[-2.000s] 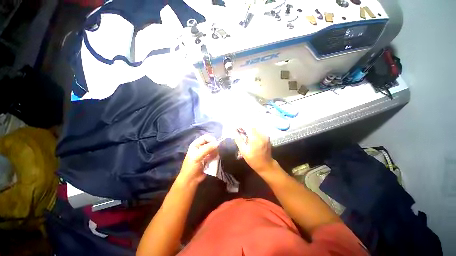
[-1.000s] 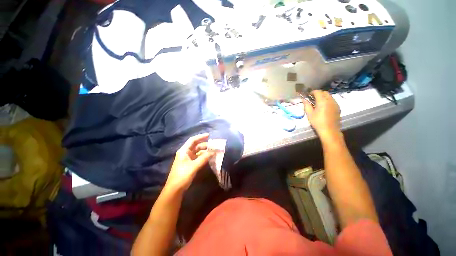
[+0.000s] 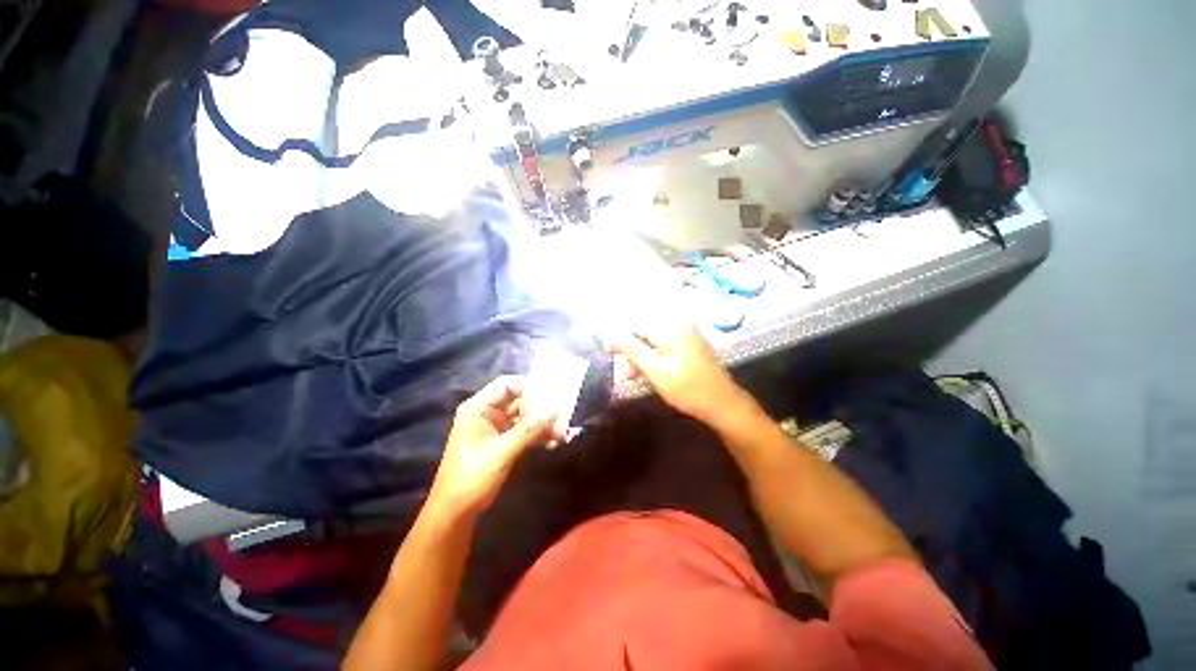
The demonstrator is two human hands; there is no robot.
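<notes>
The navy garment panel (image 3: 328, 347) lies left of the needle and runs to the front edge of the machine table. A small pale piece (image 3: 558, 388) with dark cloth beside it is at the panel's near right end. My left hand (image 3: 492, 426) pinches the pale piece at its left side. My right hand (image 3: 676, 370) is at the right of the dark cloth, fingers pointing left; glare hides whether its fingertips grip it. Thin metal snips (image 3: 790, 264) lie on the machine bed, right of the blue-handled scissors (image 3: 724, 278).
The white sewing machine (image 3: 735, 144) stands behind, with small metal parts on top and brown squares on its side. White-and-navy garment pieces (image 3: 282, 112) lie at the back left. A yellow bag (image 3: 53, 452) is at left. Dark cloth (image 3: 964, 505) hangs over a bag at right.
My right hand has left the snips on the machine bed and come back left to the cloth. My left hand still holds the pale piece, now turned and more brightly lit.
</notes>
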